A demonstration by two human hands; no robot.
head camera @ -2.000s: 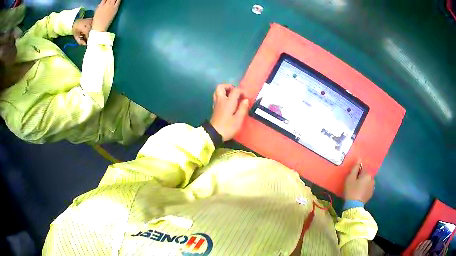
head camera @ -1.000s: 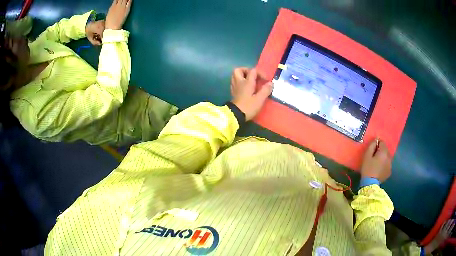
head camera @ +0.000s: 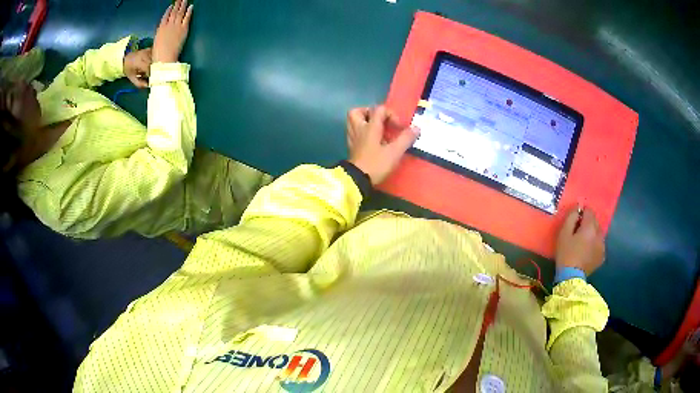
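A tablet (head camera: 499, 130) with a black border and a lit pale-blue page lies on an orange-red foam pad (head camera: 491, 211). A dark box shows near the screen's lower right corner. My left hand (head camera: 376, 142), with a black wristband, rests at the pad's left edge. Its thumb reaches the tablet's left edge, apart from the curled fingers. My right hand (head camera: 579, 239), with a light blue wristband, is over the pad's lower right corner. A small thin thing, perhaps a plug, shows between its fingertips. A red cord (head camera: 491, 303) hangs on my chest and loops toward my right wrist.
The pad lies on a glossy green line surface (head camera: 284, 84). A person in a yellow smock (head camera: 115, 169) sits at the left with both hands on the surface. Part of another orange-red pad (head camera: 685, 338) and another person's arm show at the lower right edge.
Since the oldest frame, the tablet and pad sit higher in view, and a dark box has appeared on the screen. Since the last one, my left hand has shifted slightly left and the box's contents differ.
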